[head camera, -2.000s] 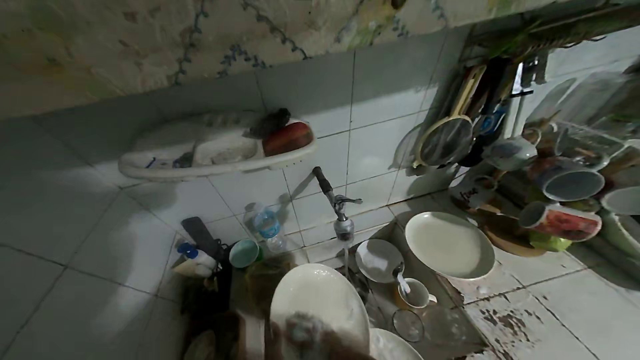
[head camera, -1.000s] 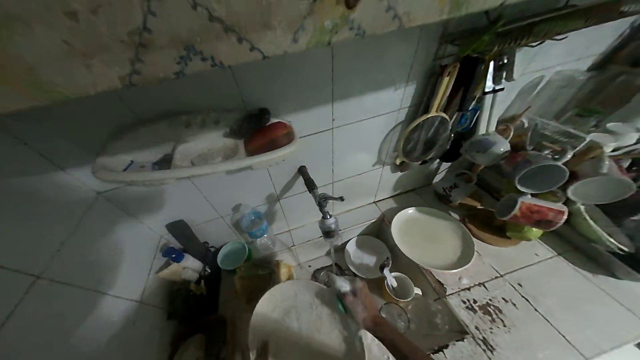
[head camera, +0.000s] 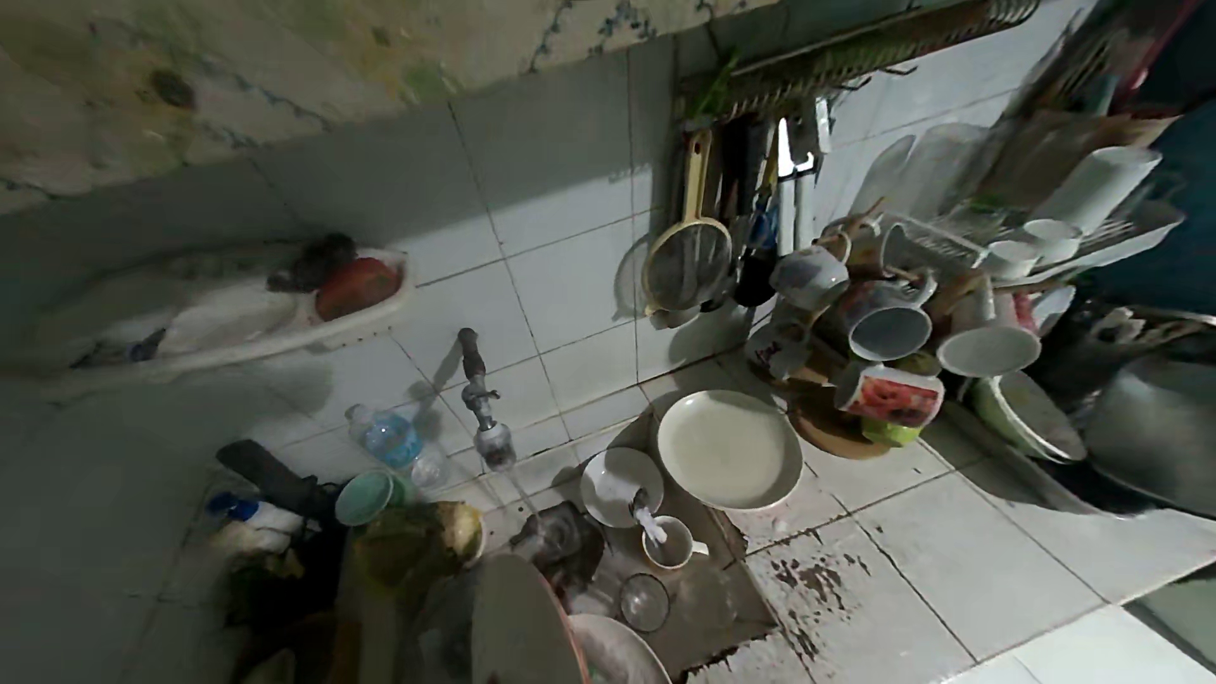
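Observation:
Neither of my hands can be made out; the lower left is dark and blurred. A large pale plate (head camera: 522, 622) is steeply tilted at the bottom edge, and what supports it is hidden. Another pale plate (head camera: 617, 651) lies partly behind it. Water runs from the faucet (head camera: 492, 442) onto a dark, wet area of the sink. To the right are a small white bowl (head camera: 617, 480), a white cup (head camera: 670, 546) with a spoon (head camera: 649, 518) in it and a clear glass (head camera: 644, 602). A large off-white plate (head camera: 730, 449) sits at the sink's back right corner.
A plastic bottle (head camera: 388, 435) and a green cup (head camera: 365, 498) stand left of the faucet. Mugs (head camera: 890, 332) hang at the right beside a dish rack (head camera: 1092, 249). A strainer (head camera: 688, 266) hangs on the tiled wall; a white wall shelf (head camera: 366, 328) is at the left.
A hand and forearm seen beneath the faucet one second ago have gone out of sight. The large plate, which showed its broad face before, is now steeply tilted.

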